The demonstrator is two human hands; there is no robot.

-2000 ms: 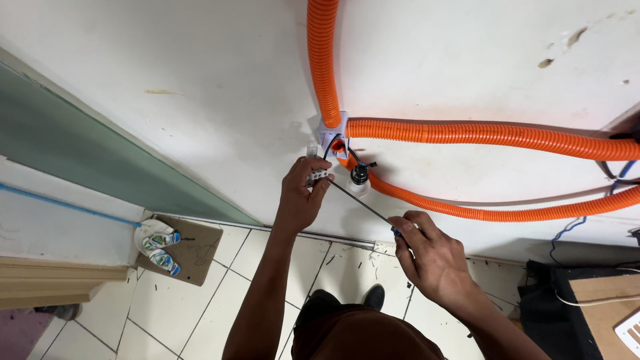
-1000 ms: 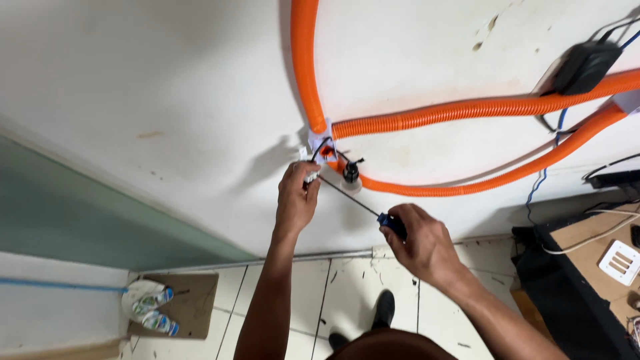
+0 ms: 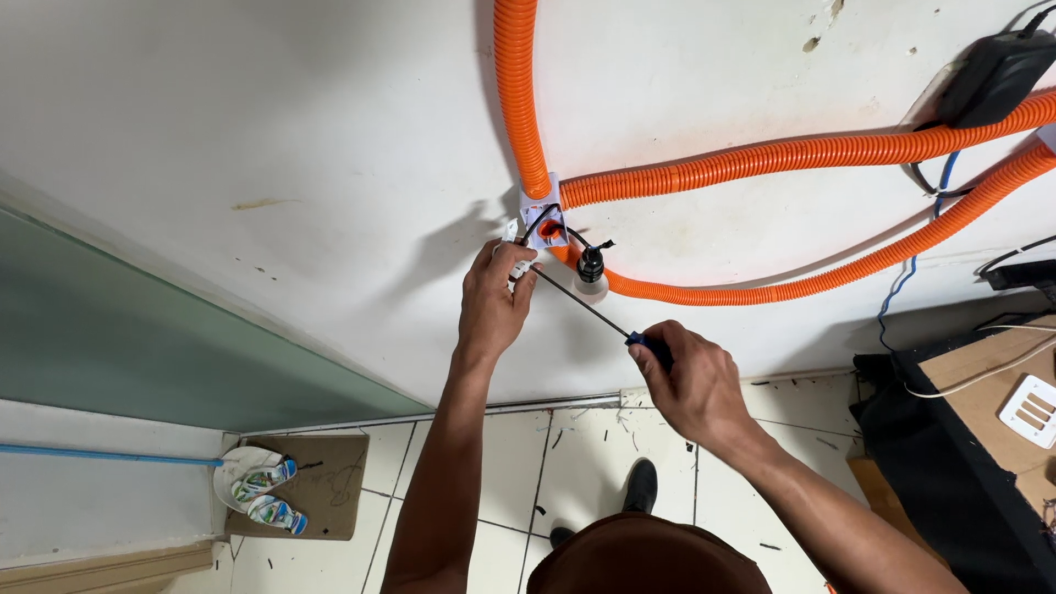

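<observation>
My left hand (image 3: 495, 301) pinches a small white electrical fitting (image 3: 520, 261), partly hidden by my fingers, just below a white junction box (image 3: 542, 216) on the wall. A black cable (image 3: 538, 221) loops from the box to the fitting. My right hand (image 3: 701, 384) grips the dark blue handle of a long screwdriver (image 3: 582, 303), whose shaft slants up to the fitting; its tip is hard to make out. Right of the box, a light bulb in a black lamp holder (image 3: 591, 266) hangs on a short black cable. Orange corrugated conduits (image 3: 520, 91) meet at the box.
More orange conduit (image 3: 742, 161) runs right, past a black power adapter (image 3: 994, 78). At lower right, a cardboard-topped surface (image 3: 957, 363) with black cloth holds a white slotted plate (image 3: 1031, 411). A brown mat (image 3: 334, 487) with flip-flops (image 3: 276, 513) lies at lower left. Dark scraps litter the tiles.
The view has shifted, showing more of the wall and items at right. Both hands keep hold of the fitting and the screwdriver near the box; the screwdriver's blue handle shows more than two seconds ago.
</observation>
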